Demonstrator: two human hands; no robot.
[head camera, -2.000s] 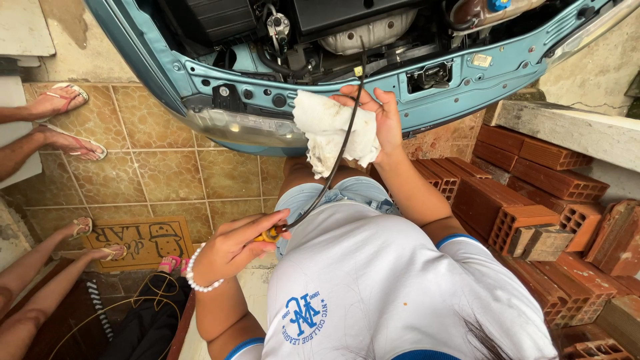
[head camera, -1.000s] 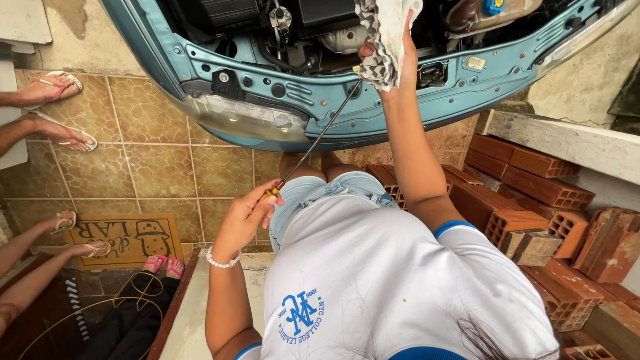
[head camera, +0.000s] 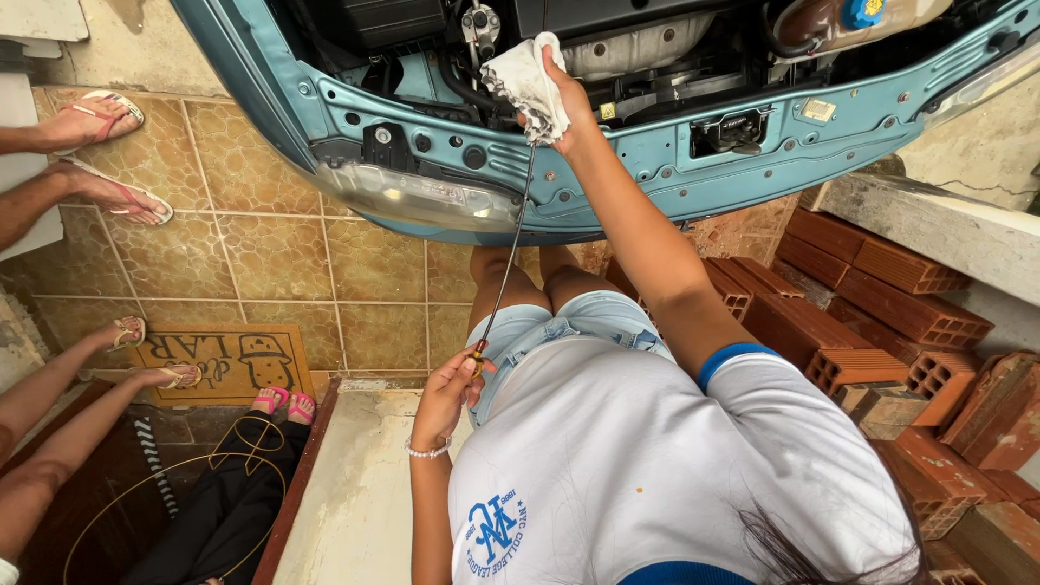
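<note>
My left hand, with a beaded bracelet at the wrist, holds the yellow ring handle of an engine oil dipstick in front of the denim shorts. The thin dark rod runs up, over the blue front panel of a car. Its far end meets a crumpled white cloth with dark smudges, which hides the tip. My right hand is closed on this cloth above the edge of the open engine bay, with the fingers partly hidden by the fabric.
Hollow red bricks are stacked at the right, under a pale ledge. Bare legs and sandalled feet of other people stand on the tiles at the left, beside a doormat. A headlight lies just left of the rod.
The cloth and my right hand have moved up toward the engine bay since the first frame, then left since the second. The rod's far end, bare in the first frame, is now covered by the cloth.
</note>
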